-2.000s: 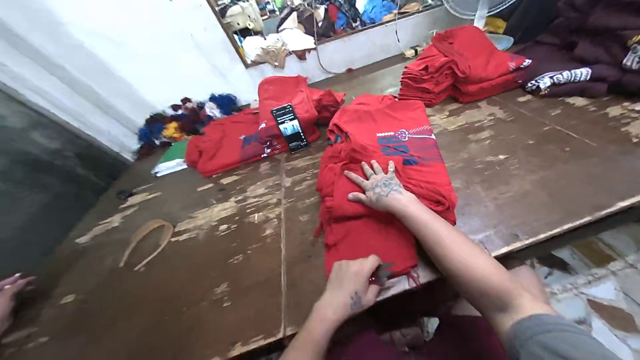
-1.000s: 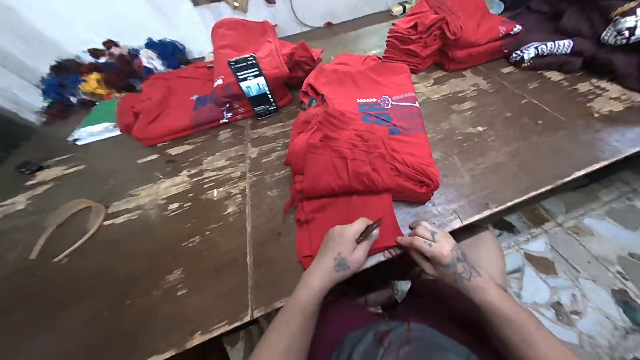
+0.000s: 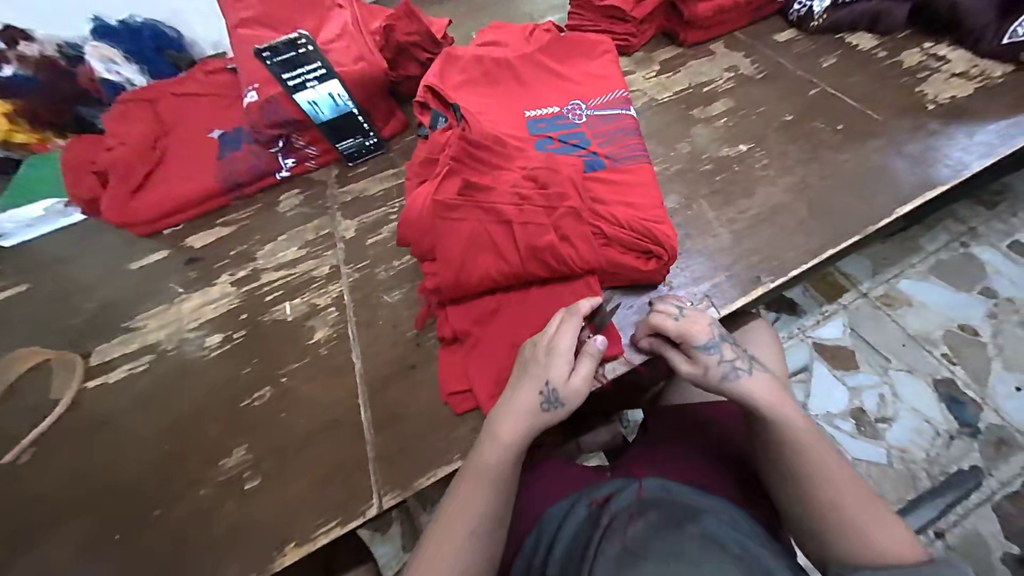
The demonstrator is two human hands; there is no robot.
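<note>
Folded red printed garments (image 3: 560, 184) lie in a pile near the table's front edge, with smaller folded red fabric (image 3: 512, 336) in front, at the pile's lower left. My left hand (image 3: 560, 360) rests at the right end of that front fabric, holding a small dark pointed metal tool, perhaps thread snips (image 3: 604, 318), between its fingers; the rest of the tool is hidden. Just to the right, by the fabric's corner, my right hand (image 3: 688, 340) has its fingers curled and its fingertips pinched together. Whether thread is between them is too small to tell.
A phone with a lit screen (image 3: 324, 100) leans on more red garments (image 3: 176, 152) at the left. Behind these lie multicoloured yarn or scraps (image 3: 72, 80). A tan curved strip (image 3: 60, 384) lies far left. Dark garments (image 3: 912, 20) lie far right. The worn wooden table's edge (image 3: 864, 220) slants across.
My right hand, flat on the pile two seconds ago, has come down to the front corner beside my left hand. Since one second ago, it has moved slightly off the fabric. The view has shifted.
</note>
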